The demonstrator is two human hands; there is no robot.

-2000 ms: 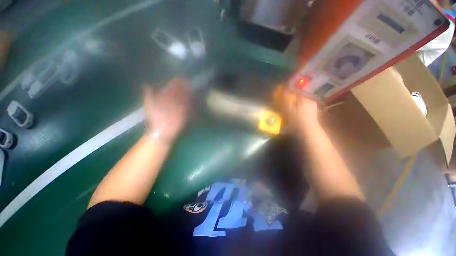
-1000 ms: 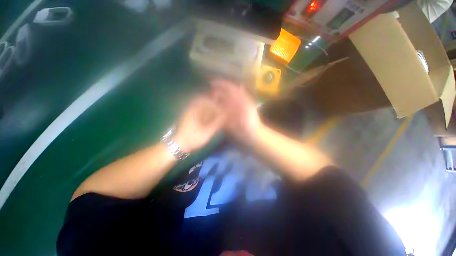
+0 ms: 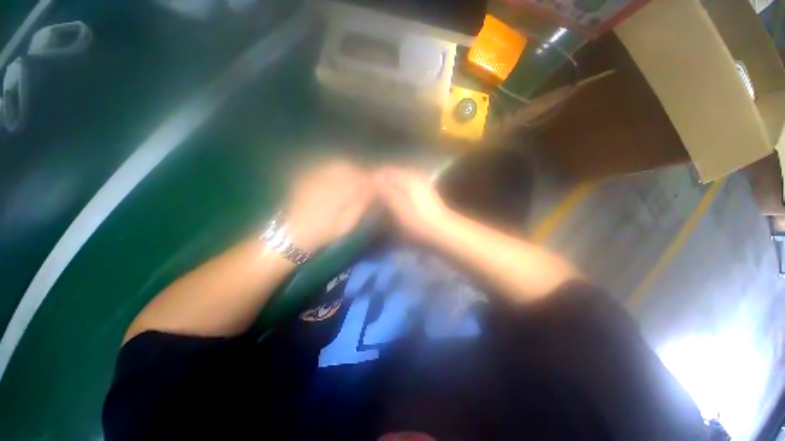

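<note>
My left hand (image 3: 331, 202), with a metal watch at its wrist, and my right hand (image 3: 411, 200) meet at the fingertips close in front of my body. Both are blurred, and whatever may be between the fingers cannot be made out. The pale fixture (image 3: 379, 65) with its oval recess lies beyond my hands. The yellow button box (image 3: 465, 112) with a round metallic button stands at the fixture's right end.
An orange block (image 3: 497, 49) with a cable is behind the button box. Pale plastic housings (image 3: 58, 39) lie on the green bench at the upper left. An open cardboard carton (image 3: 693, 86) is at the right, above the grey floor. The machine's panel edge (image 3: 594, 12) is at the top.
Since the earliest frame both hands have left the bench and machine side and come together near my body. Since one second ago they have shifted slightly; the view has tilted lower.
</note>
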